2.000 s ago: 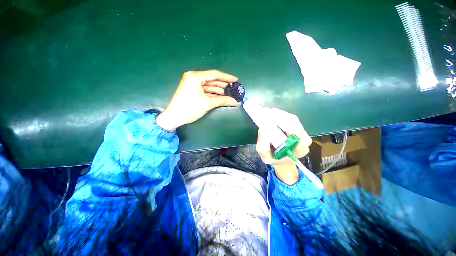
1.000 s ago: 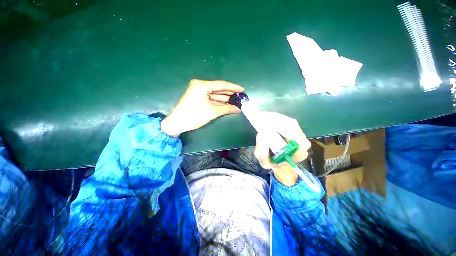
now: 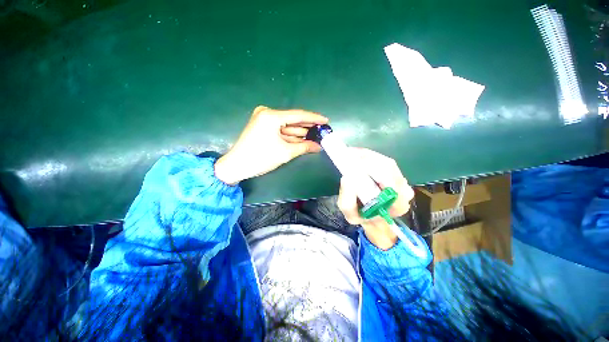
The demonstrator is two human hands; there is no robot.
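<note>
My left hand [image 3: 267,143] pinches a small black round part [image 3: 316,133] between thumb and fingers, above the near side of the green belt. My right hand [image 3: 380,177] holds a whitish glue syringe [image 3: 344,157], slanted up and left. The syringe's front end is at the right side of the black part; whether they touch cannot be told. The syringe's bright green cap [image 3: 379,203] sticks out at the rear, with a pale hose [image 3: 409,240] running from it over my right sleeve.
A crumpled white tissue [image 3: 437,93] lies on the green belt [image 3: 167,80], right of my hands. A long ribbed white strip stack [image 3: 562,67] lies farther right, with shiny bits at the far right edge. An open cardboard box [image 3: 491,214] is below the belt at right. Blue clothing shows at both sides.
Since the oldest frame, my left hand and the black part have moved slightly nearer to me, and the part has turned to show less of its face. Little differs from one second ago.
</note>
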